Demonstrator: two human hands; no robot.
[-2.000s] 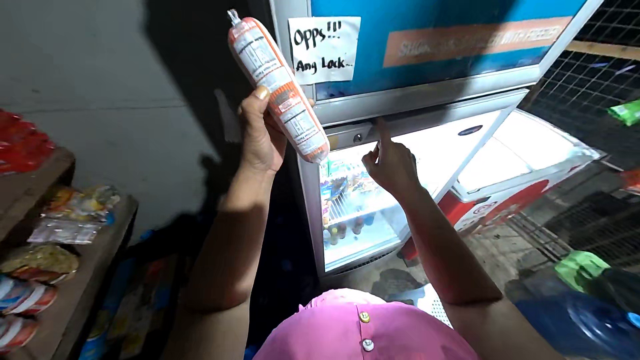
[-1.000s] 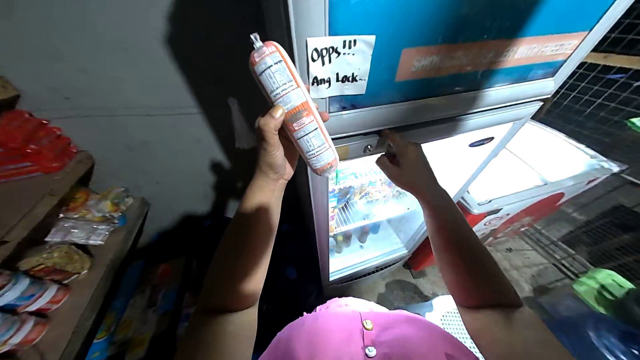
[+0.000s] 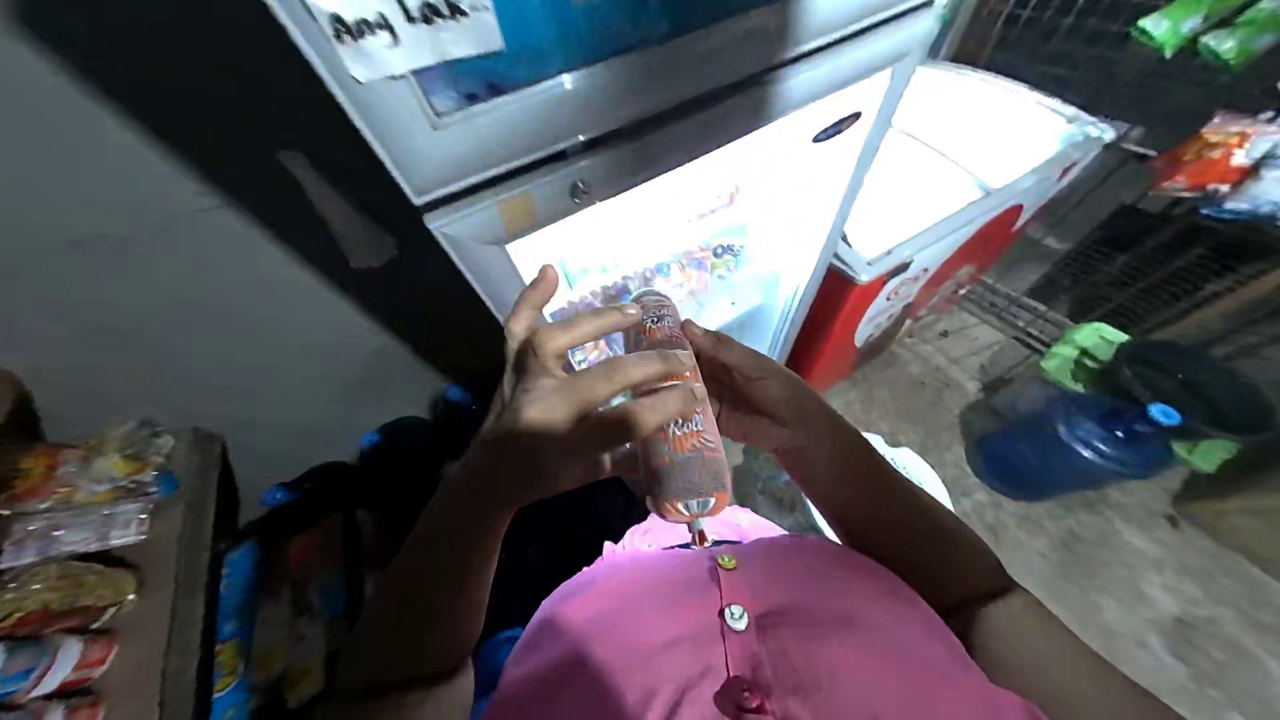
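Note:
A tubular packaged meat roll point(image 3: 688, 455) in printed film stands nearly upright before my chest, its clipped end down. Fingers of my left hand point(image 3: 590, 390) lie spread across its near side, and its underside is hidden, so the firmness of that grip is unclear. From the right, my right hand point(image 3: 750, 390) holds the roll, with its fingertips hidden behind it. Beyond both hands is the lit glass-door refrigerator point(image 3: 800, 200), closed at the front, with packed goods inside. Its lock point(image 3: 580, 190) sits on the frame above the glass.
A red and white chest freezer point(image 3: 940, 240) stands to the right of the refrigerator. A blue water jug point(image 3: 1070, 450) lies on the floor at right. On the left, a wooden shelf point(image 3: 175, 560) bears packets and cans. Snack packs point(image 3: 1215, 155) hang at upper right.
The roll has moved down in front of my chest and turned so its clipped end points down. My right hand has left the refrigerator's lock area and is now at the roll.

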